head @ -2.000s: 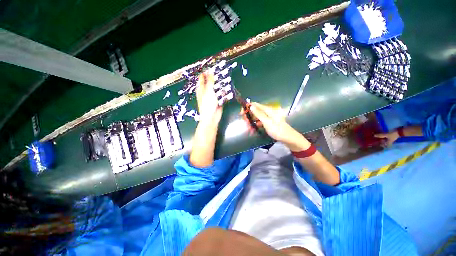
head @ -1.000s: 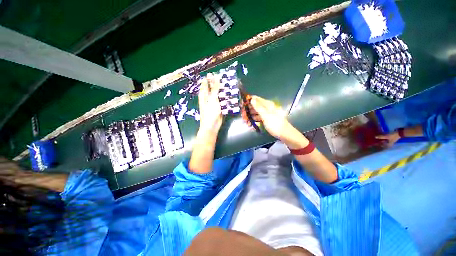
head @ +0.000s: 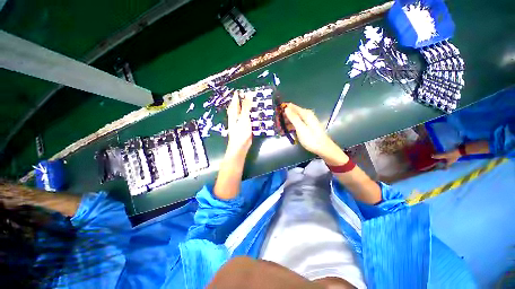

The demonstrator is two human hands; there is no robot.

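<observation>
My left hand (head: 239, 121) holds a small black-and-white circuit-board panel (head: 262, 112) by its left side, above the dark-green bench. My right hand (head: 305, 131) is closed around side cutters (head: 284, 119) with orange-red handles. The dark jaws point up along the right edge of the panel. Whether they touch the panel cannot be told. The fingertips of my right hand are blurred.
Board panels (head: 165, 158) lie in a row at left. White scraps (head: 210, 121) lie beside my left hand. A scrap heap (head: 372, 53), fanned panels (head: 442, 76) and a blue bin (head: 422, 22) are at right. A white strip (head: 337, 106) lies nearby. Other people are at both sides.
The panel in my left hand has turned more upright and moved slightly down and right. The cutters have shifted to its right edge. Boards beyond the bench rail have moved left.
</observation>
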